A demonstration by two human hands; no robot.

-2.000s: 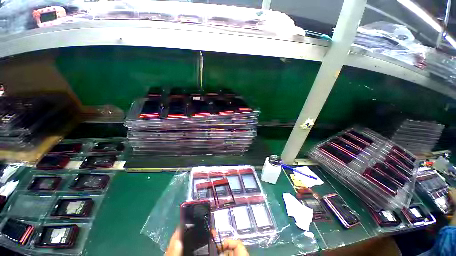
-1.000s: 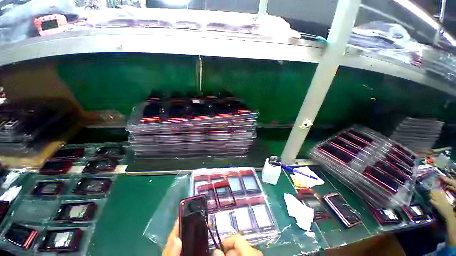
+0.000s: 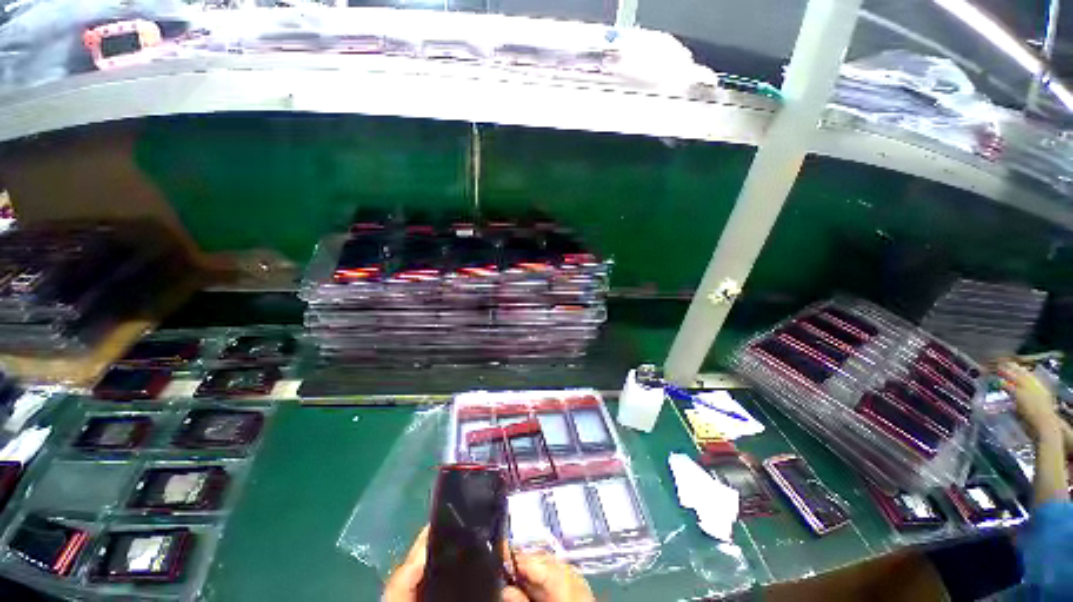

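A black mobile phone with a red edge [image 3: 466, 532] stands upright at the bottom centre. My left hand [image 3: 407, 572] is shut on its left side, cut off by the bottom edge. My right hand [image 3: 551, 577] is at the phone's lower right, with a thin dark item at its fingertips, probably tweezers; the contact is too small to tell. Behind the phone lies the panel sheet [image 3: 573, 512] with red-bordered front panels in rows. One loose red frame [image 3: 526, 452] lies askew on it. Clear plastic film [image 3: 394, 494] lies to the left of the sheet.
A blister tray with phones [image 3: 114, 485] lies left. Stacked blister trays [image 3: 457, 318] stand behind. A white bottle [image 3: 640, 400], crumpled white piece [image 3: 704, 495], phone [image 3: 806, 493] and tilted blister tray [image 3: 865, 388] are right. A pale post [image 3: 753, 200] rises there. Another person's arm [image 3: 1040, 441] reaches in far right.
The phone's face has turned and looks darker, and my hands have shifted slightly around it. The thin dark item shows less. The other person's arm reaches further in towards the tilted tray.
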